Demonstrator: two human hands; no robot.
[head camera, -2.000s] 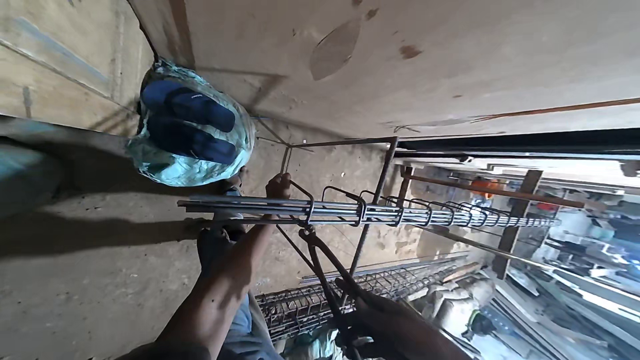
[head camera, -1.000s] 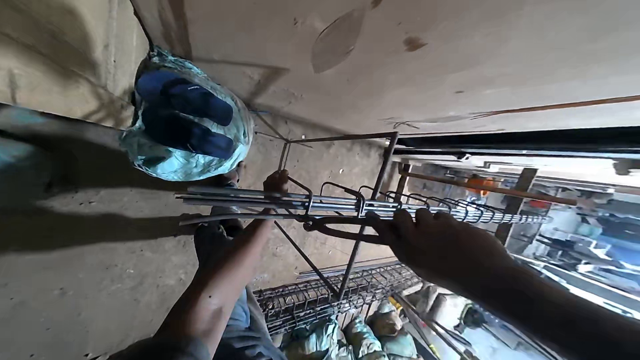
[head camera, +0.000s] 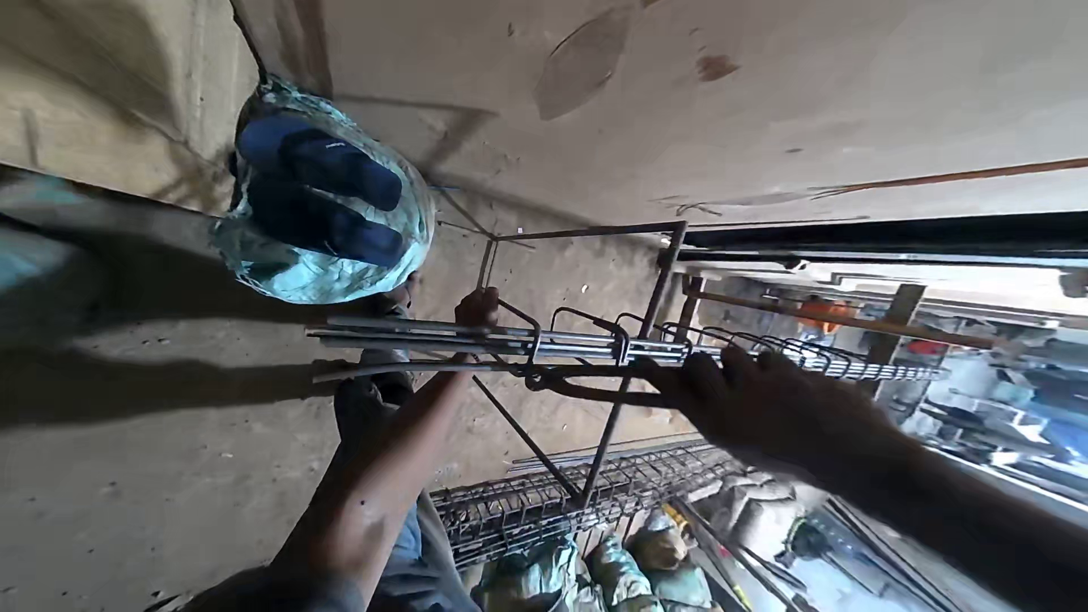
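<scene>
A bundle of long steel reinforcing bars (head camera: 408, 337), with bent wire stirrups (head camera: 537, 333) along it, runs across the middle and off to the right. My left hand (head camera: 478, 309) is closed around the bars near their left ends, beside the first stirrup. My right hand (head camera: 722, 382) grips the handles of metal pincers (head camera: 586, 382), whose jaws meet the lower bar by that stirrup. Whether the jaws are closed on wire cannot be told. Behind the bars stands a metal frame stand (head camera: 667, 280).
A sack (head camera: 408, 255) with dark blue slippers (head camera: 340, 170) on it stands upper left, by the wall (head camera: 476, 51). Welded rebar cages (head camera: 510, 510) lie below the stand, near several filled bags (head camera: 616, 565). A wooden post (head camera: 897, 323) is at the right.
My right hand and the pincers have swung up from below the bars two seconds ago to lie alongside them. My left hand has stayed on the bars.
</scene>
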